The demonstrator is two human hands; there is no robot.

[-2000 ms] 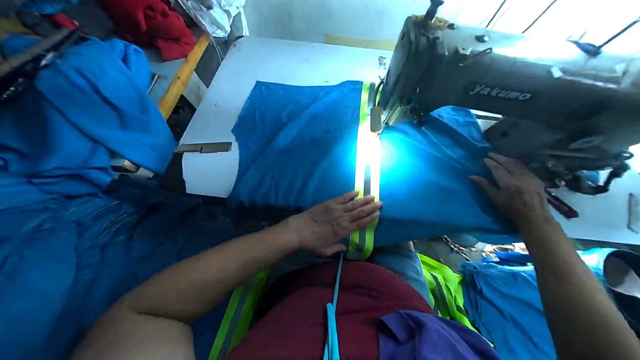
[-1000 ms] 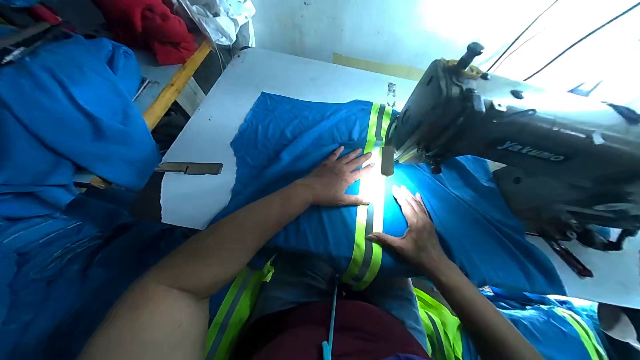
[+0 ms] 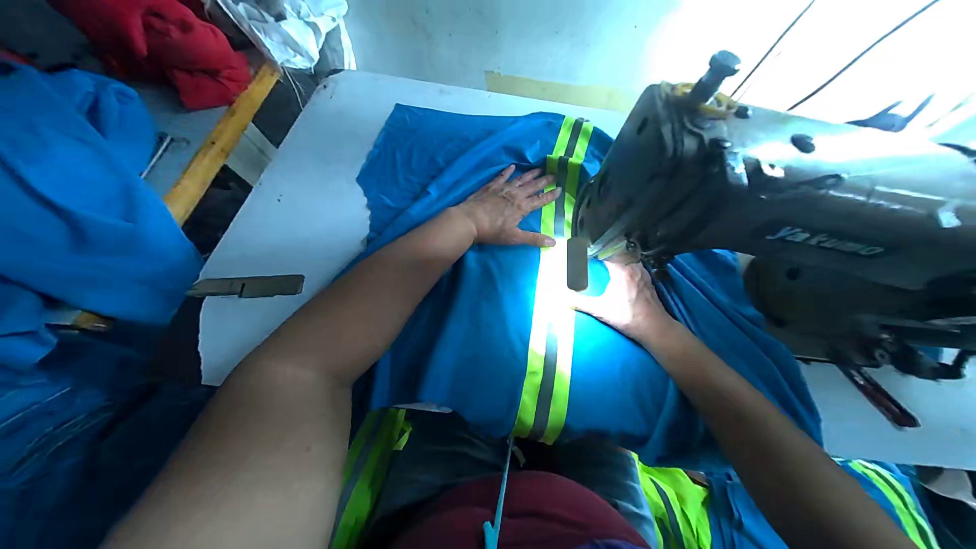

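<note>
A blue fabric panel (image 3: 473, 328) lies across the white table under the head of a Yakumo sewing machine (image 3: 762, 191). A yellow-green reflective strip with a grey middle (image 3: 547, 381) runs down the panel, glaring white under the machine's lamp. My left hand (image 3: 512, 207) rests palm down on the cloth, fingers spread, its fingertips on the strip's left edge. On the strip's other side, my right hand (image 3: 629, 297) presses the cloth close to the needle area, thumb pointing left; its fingers are partly hidden beneath the machine head. The needle itself is not visible.
A flat metal piece (image 3: 248, 287) lies at the white table's (image 3: 263, 206) left edge. Blue cloth (image 3: 84, 191) is piled at the left beside a wooden bar (image 3: 221, 145), with red cloth (image 3: 164, 49) behind. A dark-handled tool (image 3: 877, 396) lies at the right. A blue cord (image 3: 499, 496) hangs in front of me.
My left hand has moved up along the strip. My right hand has come from the panel's far right to beside the strip, near the needle area. The view has shifted.
</note>
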